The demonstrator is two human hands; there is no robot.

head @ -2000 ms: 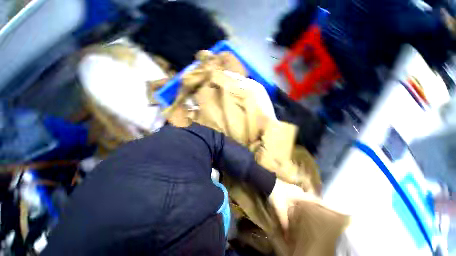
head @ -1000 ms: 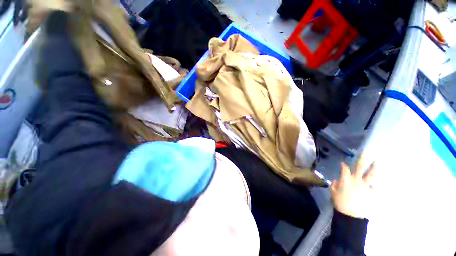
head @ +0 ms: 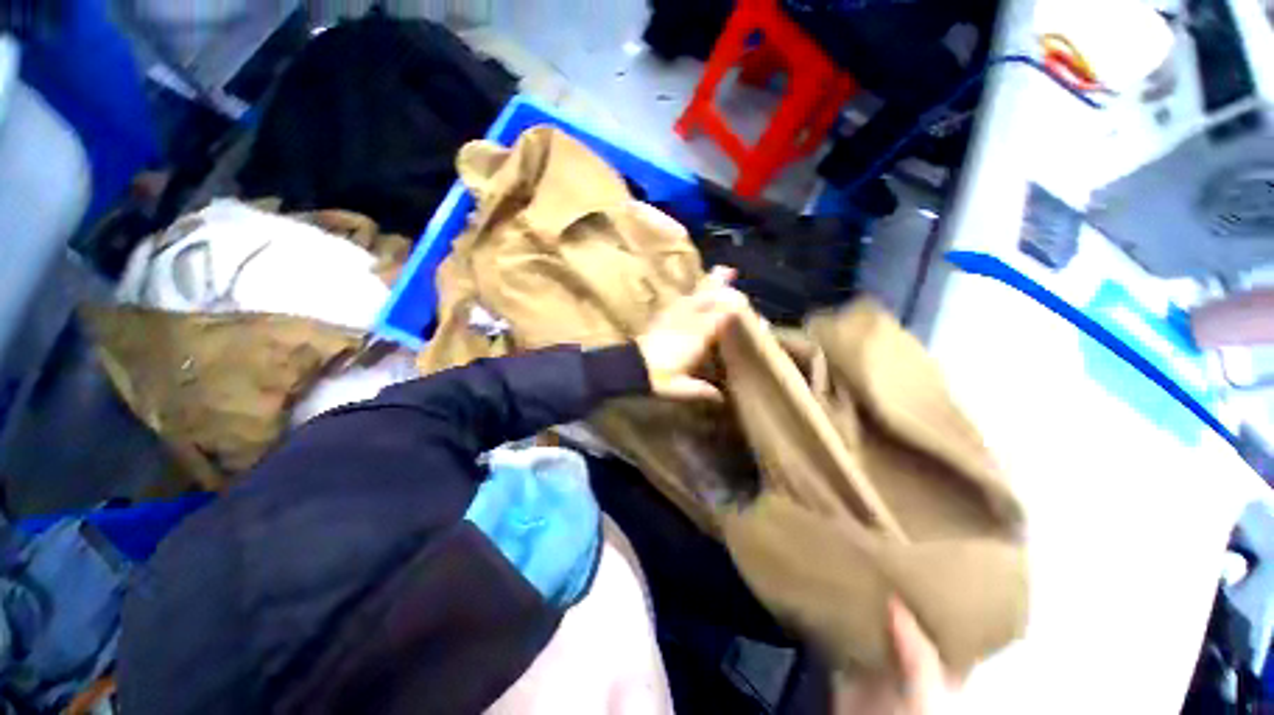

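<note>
A tan jacket (head: 894,433) is held up between my hands, over my lap and the near edge of the white table. My left hand (head: 687,342), in a dark sleeve, grips a fold of it near the middle of the view. My right hand (head: 908,668) is at the lower edge, partly cut off and blurred; its thumb lies on the cloth and its other fingers are hidden. More tan cloth (head: 559,252) lies heaped in the blue bin (head: 436,259).
The white machine table (head: 1090,559) with a blue stripe stands at the right. Orange-handled scissors (head: 1069,67) lie on its far part. A red stool (head: 762,105) stands beyond the bin. Tan and white garments (head: 238,377) and dark cloth (head: 370,126) lie at the left.
My left hand has come back from the upper left to the jacket. My right hand has left the table edge and moved down onto the cloth. Tan cloth is now raised between them.
</note>
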